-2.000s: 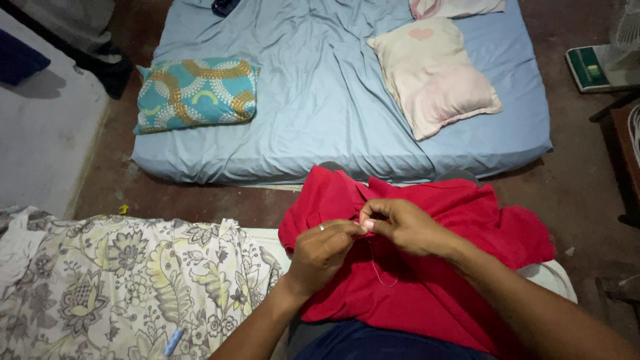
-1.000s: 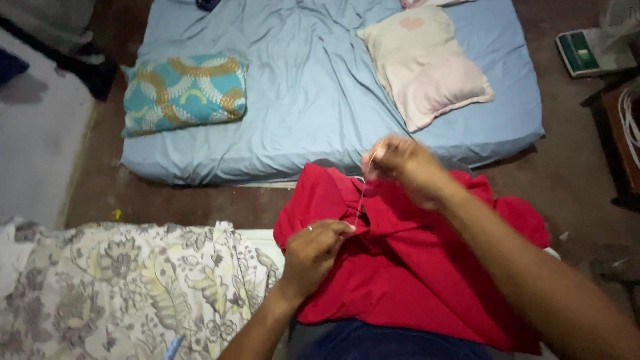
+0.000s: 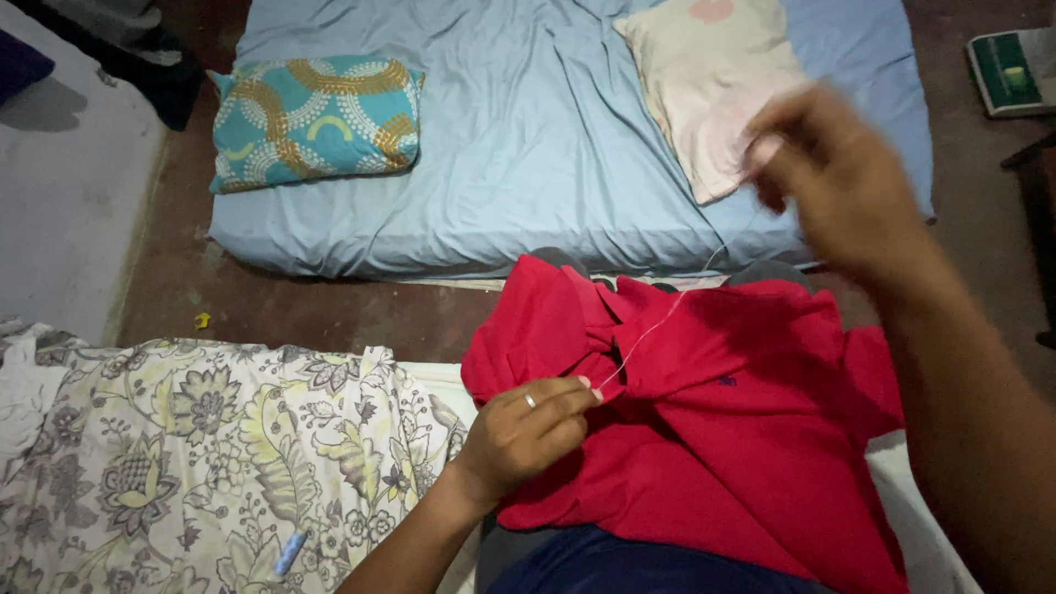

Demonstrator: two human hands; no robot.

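A red cloth garment [image 3: 742, 421] with a small dark emblem lies across my lap. My left hand [image 3: 532, 429], wearing a ring, pinches the garment at its left part, where a pale thread [image 3: 660, 322] comes out. From there the thread runs up and right, slightly slack, toward my right hand [image 3: 833, 173]. That hand is raised over the edge of the bed, blurred, with thumb and fingertips together at the thread's far end. Whether a needle is between them cannot be made out. A light blue thread spool [image 3: 289, 552] lies on the floral cloth [image 3: 206, 462] at my left.
Ahead stands a low bed with a light blue sheet [image 3: 495, 165]. On it are a teal patterned pillow [image 3: 318, 120] and a pale pillow [image 3: 709, 74]. A green and white box [image 3: 1011, 74] is on the floor at the right. A white wall [image 3: 74, 181] rises at the left.
My right hand has moved away from my left hand, up and to the right, and a longer stretch of thread now shows between them. My left hand stays at the garment.
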